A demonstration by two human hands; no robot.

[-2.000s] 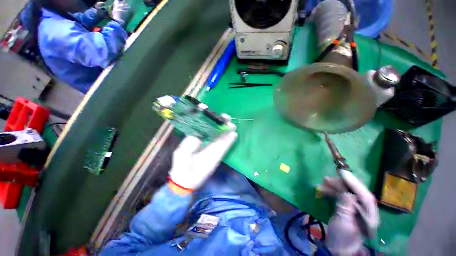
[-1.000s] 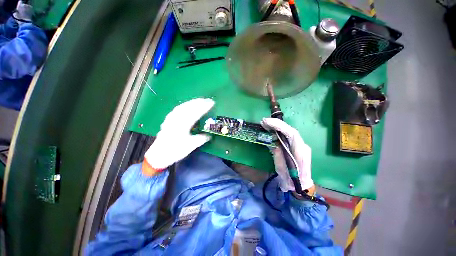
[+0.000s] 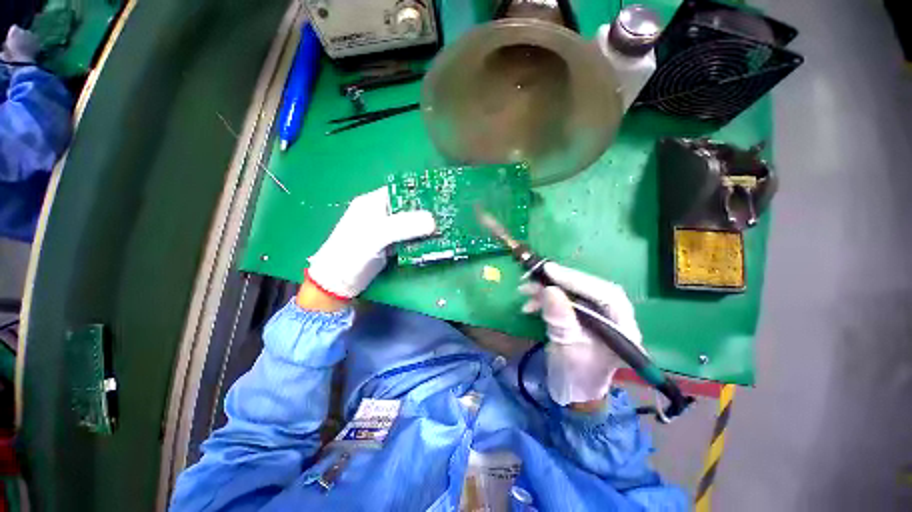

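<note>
A green printed circuit board (image 3: 465, 205) is held above the green mat, its flat side with white markings facing up. My left hand (image 3: 362, 240), in a white glove with a red cuff edge, grips the board's left edge, thumb on top. My right hand (image 3: 585, 325), in a white glove, holds the soldering iron (image 3: 610, 335) like a pen. The iron's metal tip points up-left over the right part of the board; whether it touches cannot be told.
The translucent fume hood (image 3: 520, 100) is behind the board. Iron stand (image 3: 708, 190) with yellow sponge (image 3: 709, 258) is right, black fan (image 3: 715, 70) behind it. Tweezers (image 3: 372, 118) and blue stick (image 3: 298, 90) lie back left. The conveyor (image 3: 130, 230) carries another board (image 3: 92, 380). Another person's sleeve (image 3: 32, 125) shows far left.
The board has turned from tilted on edge to flat side up. My left hand now grips its left edge. My right hand has let go of its right end, and the iron tip has moved over it.
</note>
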